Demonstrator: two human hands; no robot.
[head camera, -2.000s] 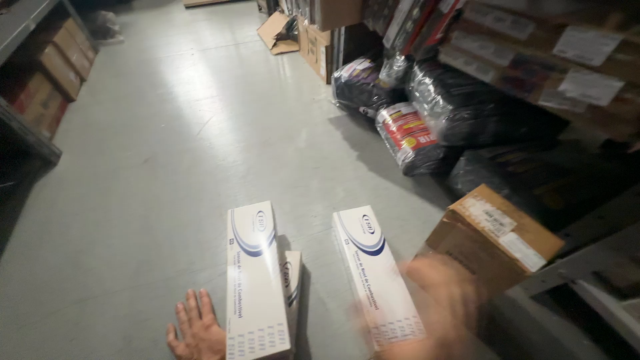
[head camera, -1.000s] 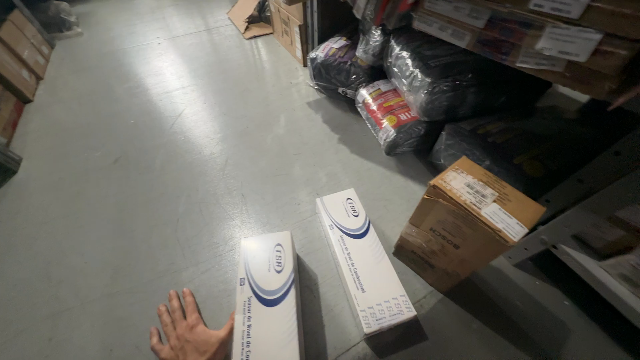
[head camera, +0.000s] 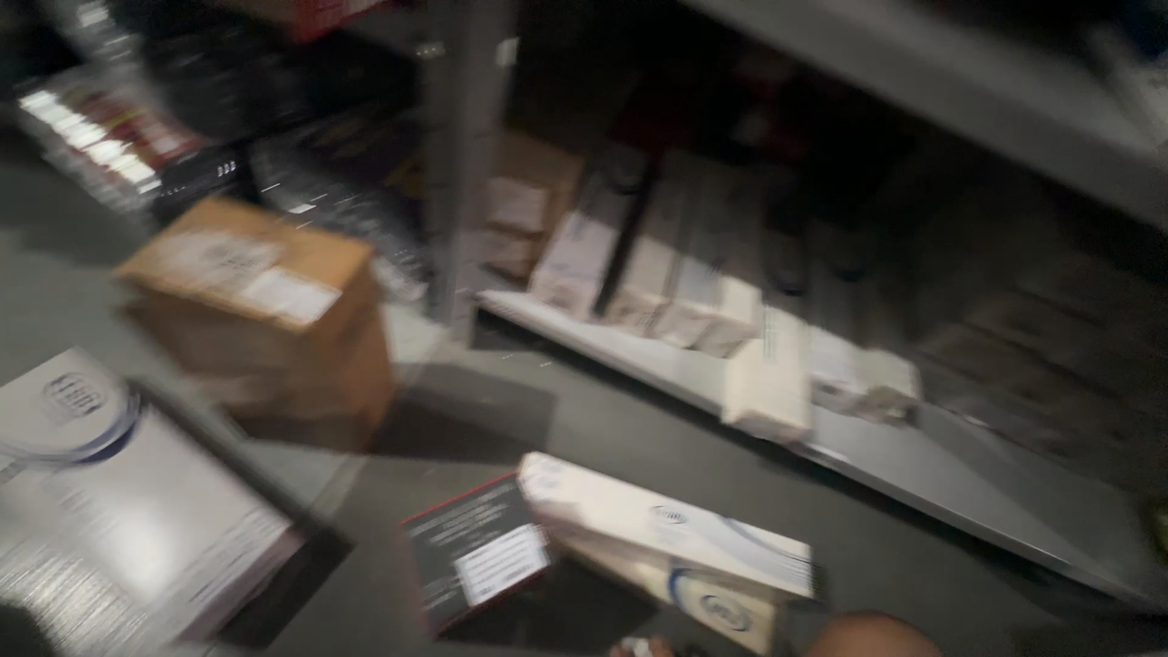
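Note:
The frame is blurred. A large white carton with blue arcs lies at the lower left. On the floor at bottom centre are a dark box with a white label, a slim white box and another white box beneath it. Fingertips, seemingly of my right hand, just enter at the bottom edge below these boxes; what they touch is hidden. A rounded patch of skin shows to their right, and I cannot tell what part it is. My left hand is out of view.
A brown cardboard box stands on the floor at left, near a metal shelf post. Several long white boxes sit on the low metal shelf, one jutting over its edge. Plastic-wrapped packs lie at upper left.
The view has swung far to the right, onto the low shelf. My left hand, beside a white carton one second ago, has left the view.

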